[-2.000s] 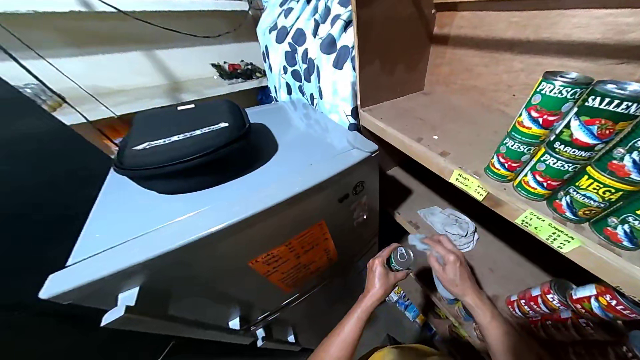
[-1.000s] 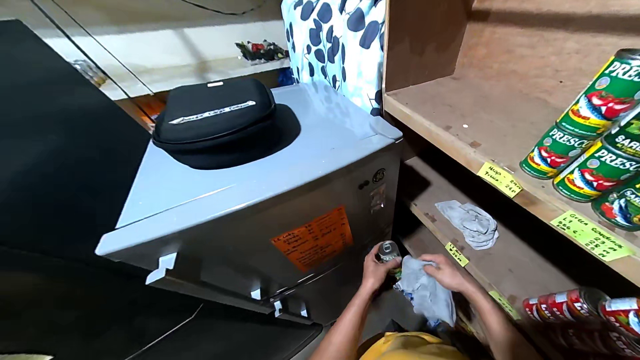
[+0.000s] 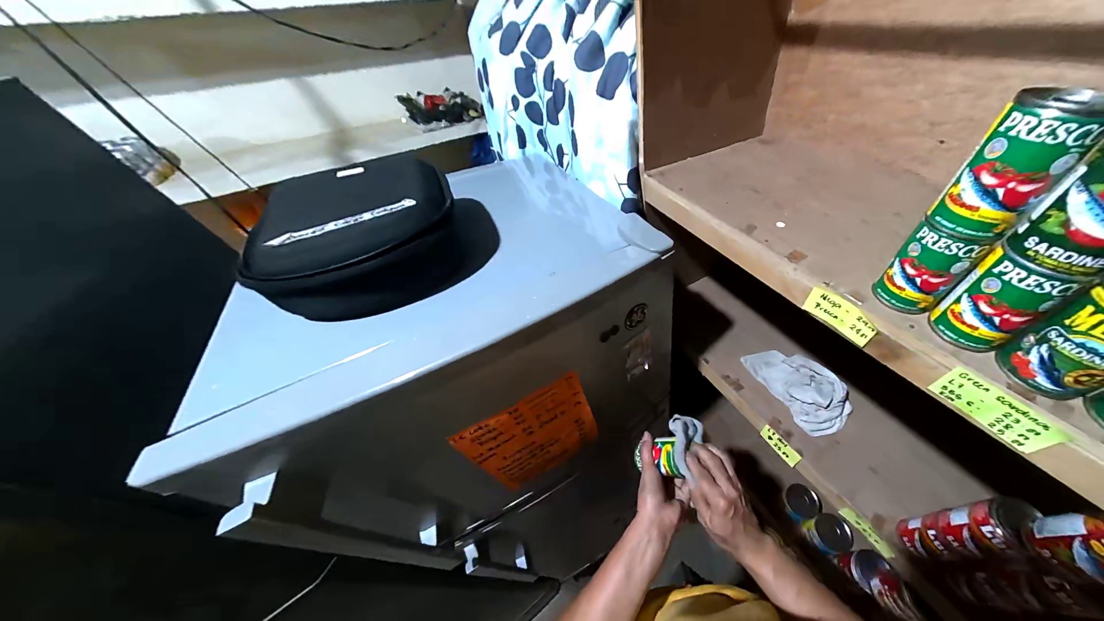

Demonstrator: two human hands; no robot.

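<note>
Near the lower middle of the view, my left hand (image 3: 659, 496) grips a small green tin can (image 3: 664, 457), which lies tilted on its side. My right hand (image 3: 718, 500) holds a grey cloth (image 3: 686, 435) against the can's right end, its fingers bunched over the fabric. The can's far side and part of its label are hidden by the cloth and fingers. Both hands are in front of the refrigerator door, left of the wooden shelves.
A grey refrigerator (image 3: 552, 302) carries a black zippered case (image 3: 345, 233). Stacked green sardine cans (image 3: 992, 297) stand on the upper wooden shelf (image 3: 742, 224). A crumpled white cloth (image 3: 802, 392) lies on the lower shelf, with red cans (image 3: 966, 526) nearer. More cans (image 3: 828, 533) stand below.
The can, upright-looking with its end toward the camera before, now lies sideways in my left hand. The cloth, hanging loose a second ago, is now bunched against it.
</note>
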